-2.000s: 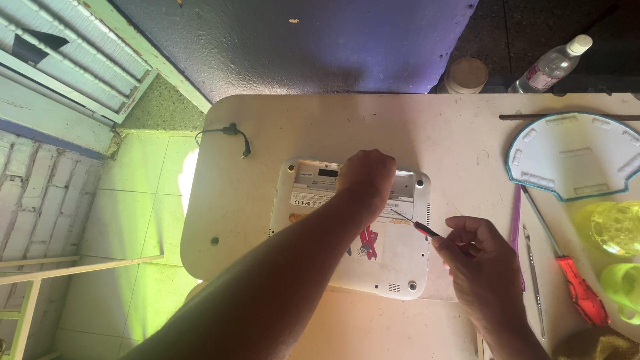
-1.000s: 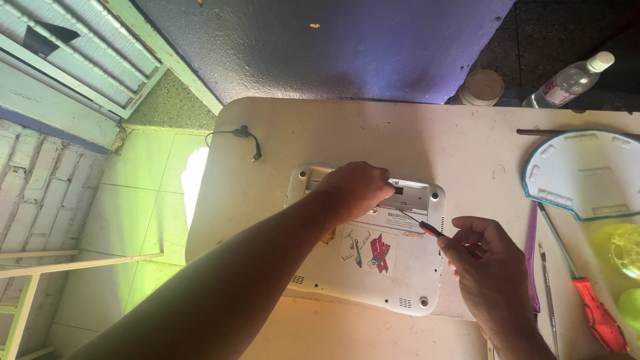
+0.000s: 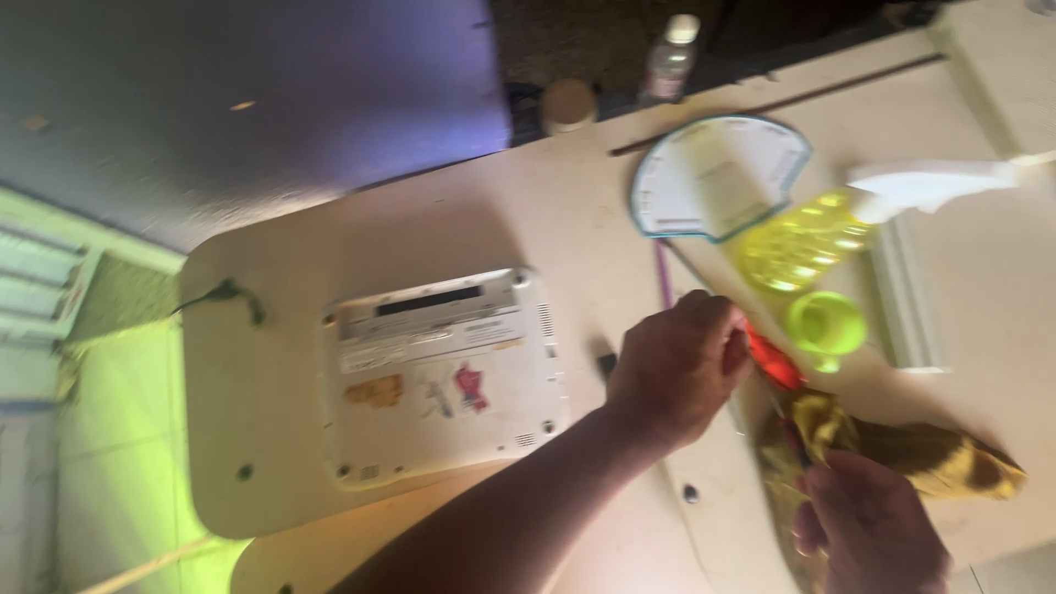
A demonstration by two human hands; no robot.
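Note:
The view is blurred. My left hand [image 3: 689, 363] is curled at the upper end of a red screwdriver handle [image 3: 774, 356]; whether its fingers grip it cannot be made out. At the lower right, my right hand [image 3: 879, 524] holds a small screwdriver [image 3: 796, 441] with a dark and red handle, its shaft pointing up beside a yellow-brown cloth [image 3: 932, 462]. A white laptop [image 3: 445, 429] lies underside up on the table at left, with stickers and a long recess [image 3: 429, 302] along its far edge. Neither hand touches it.
Right of my left hand are a lime-green cup [image 3: 825, 322] and a yellow spray bottle [image 3: 804, 239]. A fan-shaped white panel with blue edging [image 3: 718, 177] lies beyond. A dark cable [image 3: 231, 293] is at the table's left; a clear bottle [image 3: 670, 62] stands behind the table.
My left hand has left the laptop and moved right to the red screwdriver. My right hand has also moved away from the laptop, still holding the small screwdriver. The view has swung right.

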